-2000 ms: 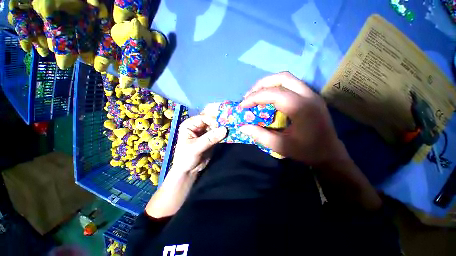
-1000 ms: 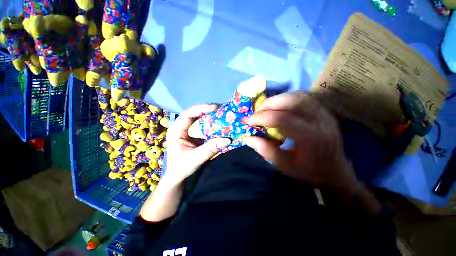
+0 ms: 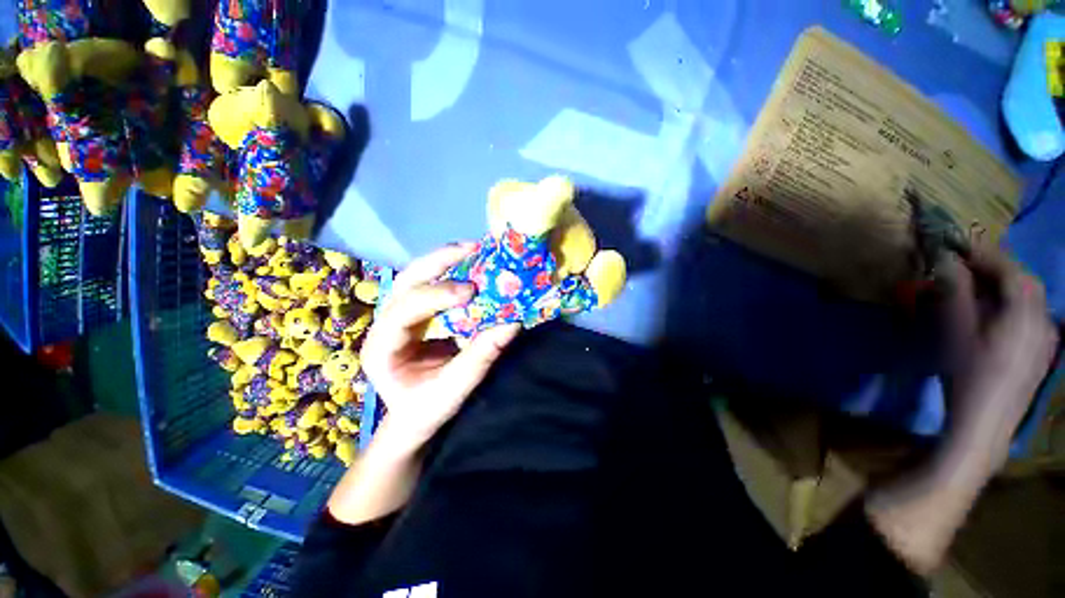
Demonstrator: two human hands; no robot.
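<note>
My left hand [image 3: 420, 350] holds a plush bear [image 3: 537, 210] in a blue floral outfit [image 3: 502, 280] just over the table's near edge, its yellow head and limbs showing to the right. My right hand [image 3: 999, 339], blurred, is at the right by the hot glue gun [image 3: 934, 240], which lies on the brown cardboard rest [image 3: 864, 152]. The fingers are at or near the gun; whether they grip it cannot be told.
Several dressed bears [image 3: 263, 164] lie at the table's upper left. A blue crate [image 3: 158, 386] full of yellow toys stands below them, with another blue crate [image 3: 88, 257] further left. A light-blue item [image 3: 1034, 99] lies at the upper right edge.
My right hand has left the bear and moved right to the glue gun. My left hand still holds the bear, whose head now shows clearly. The view has shifted slightly.
</note>
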